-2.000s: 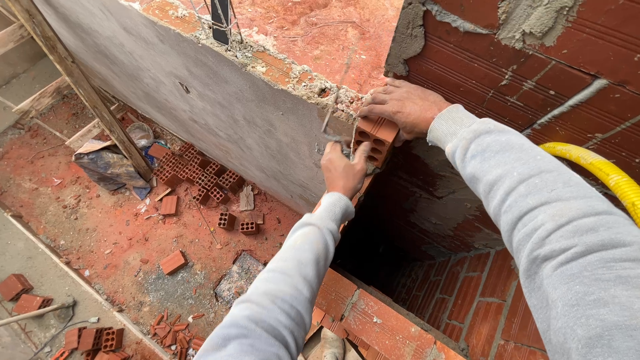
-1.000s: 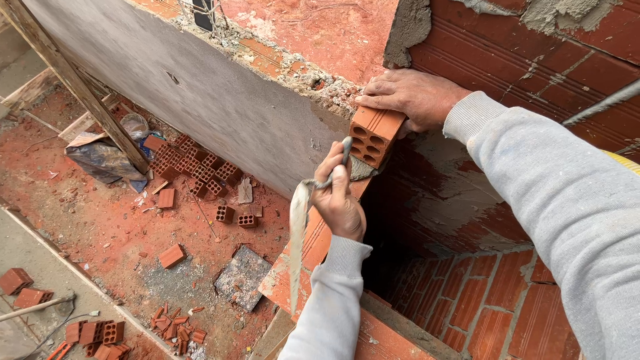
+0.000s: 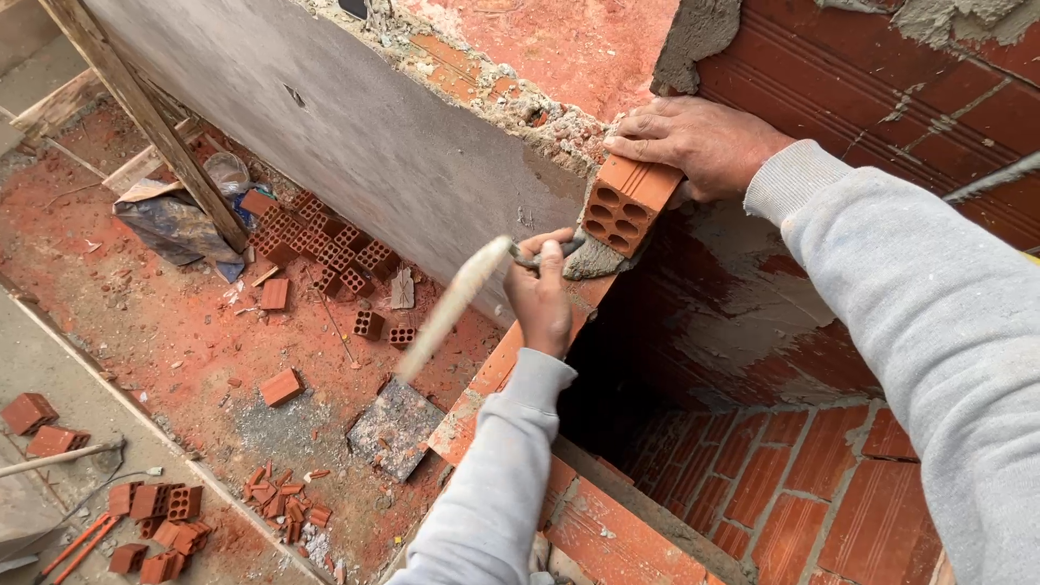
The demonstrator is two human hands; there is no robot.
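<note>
A hollow clay brick (image 3: 639, 180) sits tilted at the broken end of the plastered wall, its round holes facing me. Grey mortar (image 3: 595, 258) bulges beneath it and along its left side. My right hand (image 3: 700, 146) rests over the brick's upper end, fingers on top; its thumb is mostly hidden. Just below and left of the brick, my left hand (image 3: 540, 288) grips a hand tool (image 3: 455, 307), probably a trowel. The tool's dark end points at the mortar and lower brick edge; its long pale part is motion-blurred and points down left.
A narrow brick ledge (image 3: 605, 528) runs below my arms, beside a deep dark shaft (image 3: 609, 390). Far below left lie stacked hollow bricks (image 3: 325, 244), brick shards (image 3: 284, 500) and a leaning timber (image 3: 146, 122). A rough brick wall (image 3: 861, 89) rises at right.
My left hand was at the brick's holed face two seconds ago and is now below left of it, with the tool swung outward. My right hand stays on the brick.
</note>
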